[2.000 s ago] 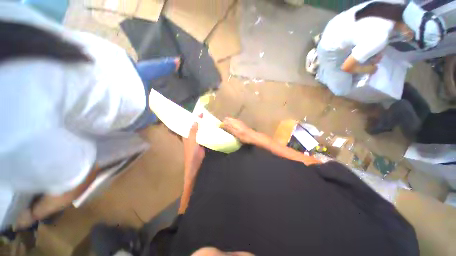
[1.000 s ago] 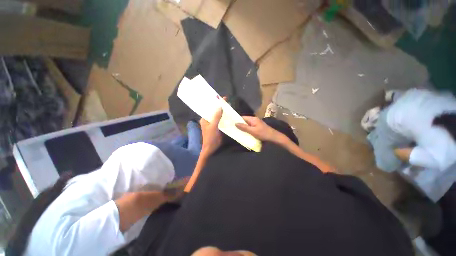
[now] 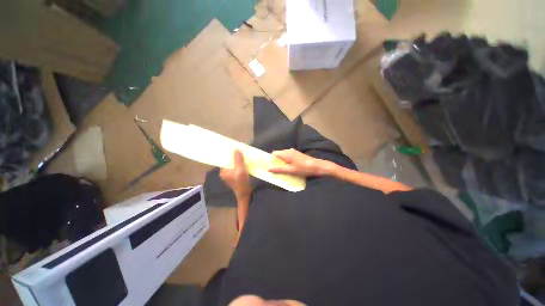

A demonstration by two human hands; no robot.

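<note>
A long pale-yellow and white sticker strip [image 3: 203, 147] lies across both my hands above my lap, its free end pointing to the left. My left hand [image 3: 238, 175] grips it near the middle, thumb on top. My right hand [image 3: 294, 162] holds it near its right end, fingers over the top face. Whether a single sticker is pinched at the fingertips cannot be told.
A white printed soundbar carton [image 3: 143, 242] stands at lower left. Another white carton [image 3: 321, 36] is at the top. Bagged dark units [image 3: 472, 89] are piled at right. Flattened cardboard [image 3: 185, 89] covers the floor, with a dark grey sheet [image 3: 272, 128] before me.
The view has swung left; the other people are out of the picture. The white carton at the top and the bagged pile now show. The strip stays in both hands and lies flatter.
</note>
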